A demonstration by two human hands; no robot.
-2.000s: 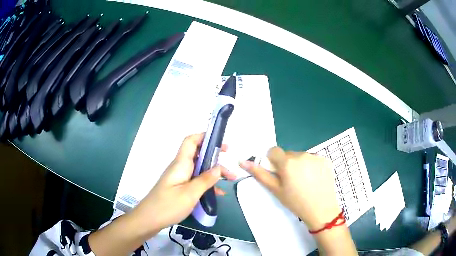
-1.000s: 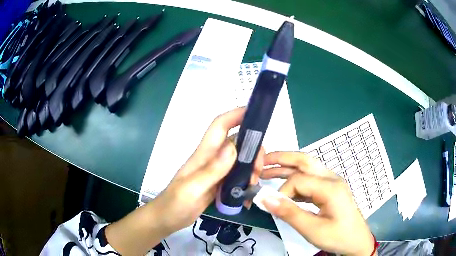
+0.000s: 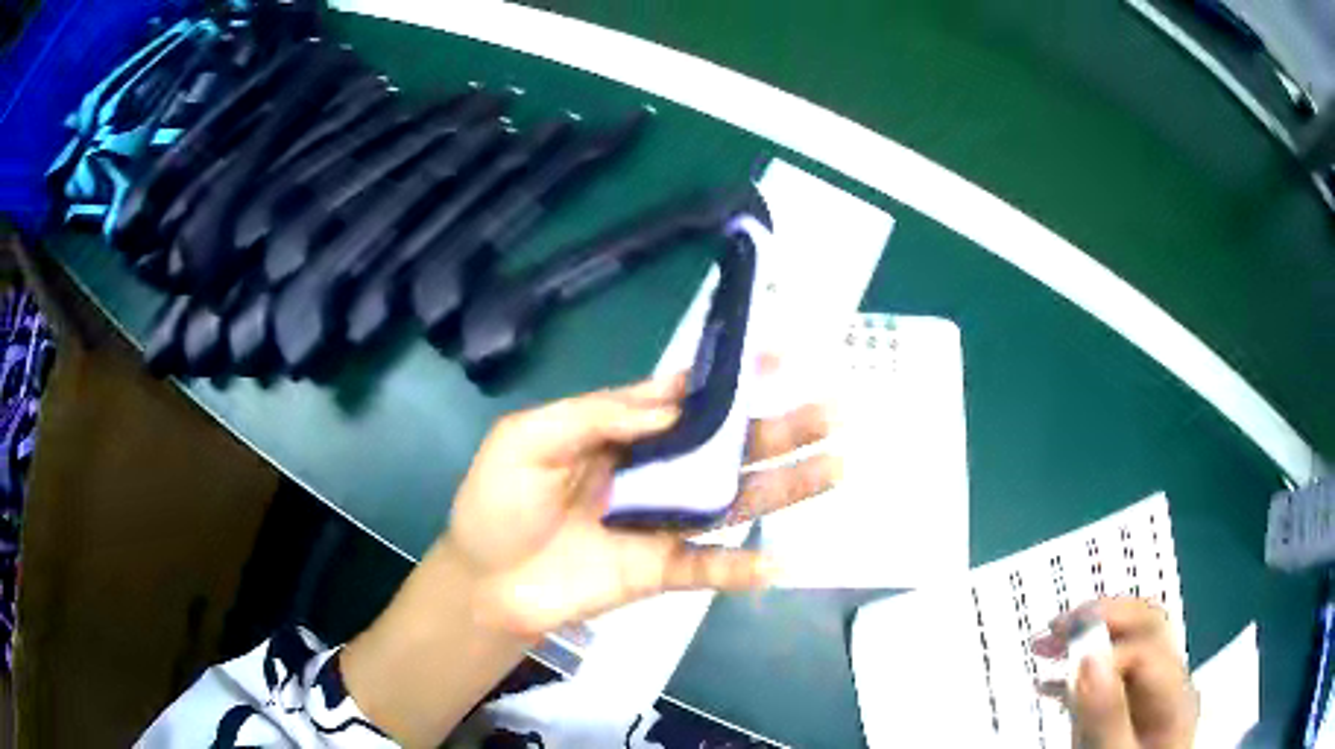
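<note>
My left hand [image 3: 586,498] holds a purple-and-black pen tool [image 3: 713,395] upright over the sheets, with its wide pale end down in the palm. My right hand [image 3: 1135,680] is at the lower right over the label sheet with outlined rectangles [image 3: 1083,571]. A white cover or piece shows at its fingertips; whether it holds a label is blurred. The small-symbol sticker sheet [image 3: 893,439] lies flat in the middle. The long label strip [image 3: 820,242] lies partly behind my left hand and the tool.
All-black pen tools [image 3: 352,249] lie rowed at left, with blue-and-black tools [image 3: 110,154] beyond. A blue tote [image 3: 51,81] is at the upper left, and a brown carton [image 3: 117,498] with purple-edged tools is at lower left. A whitish bottle [image 3: 1300,522] stands at the right edge.
The view has swung left. My left hand has turned the tool and brought it near the row of black tools. My right hand has left the tool and is over the rectangle label sheet.
</note>
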